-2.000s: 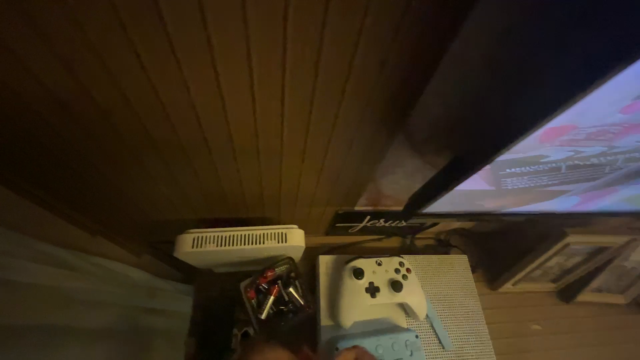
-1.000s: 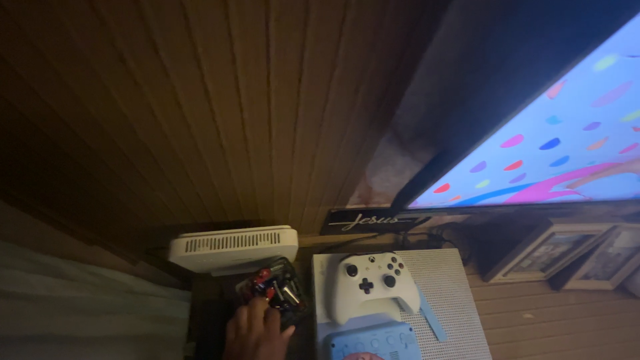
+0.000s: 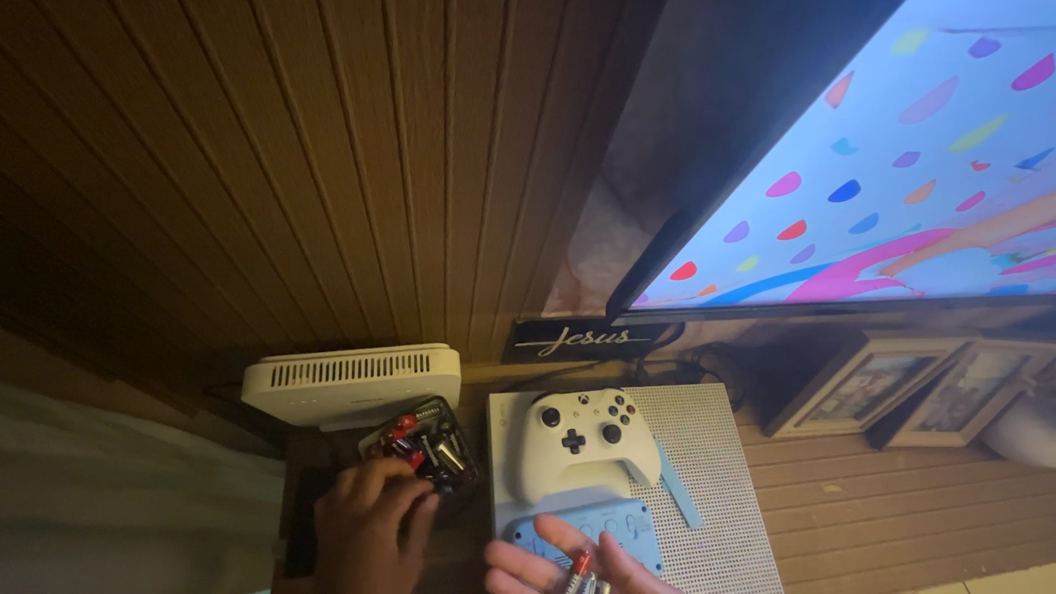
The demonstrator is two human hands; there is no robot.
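Observation:
My left hand [image 3: 371, 524] is at the near edge of a small clear container [image 3: 469, 452] full of loose batteries [image 3: 445, 452], some with red ends. Its fingers are bent, and whether a battery is between them cannot be told. Palm up at the bottom, my right hand [image 3: 528, 565] holds several small batteries [image 3: 581, 569] in its curled fingers. Behind that hand lies a light blue device with round buttons [image 3: 639, 536], partly covered by the fingers. A white Xbox controller [image 3: 544, 462] rests on a white game console [image 3: 701, 462] with a perforated top.
A white router-like box [image 3: 355, 379] stands behind the battery container. A television [image 3: 825, 190] overhangs the back right, above a black sign [image 3: 536, 340] and dark cables. Two framed pictures [image 3: 874, 379] lean on the wooden surface [image 3: 825, 511] at right. A pale curtain [image 3: 140, 495] hangs at left.
My left hand has drawn back slightly from the batteries, where it was reaching one second ago. My right hand, holding batteries, has come into view over the blue device.

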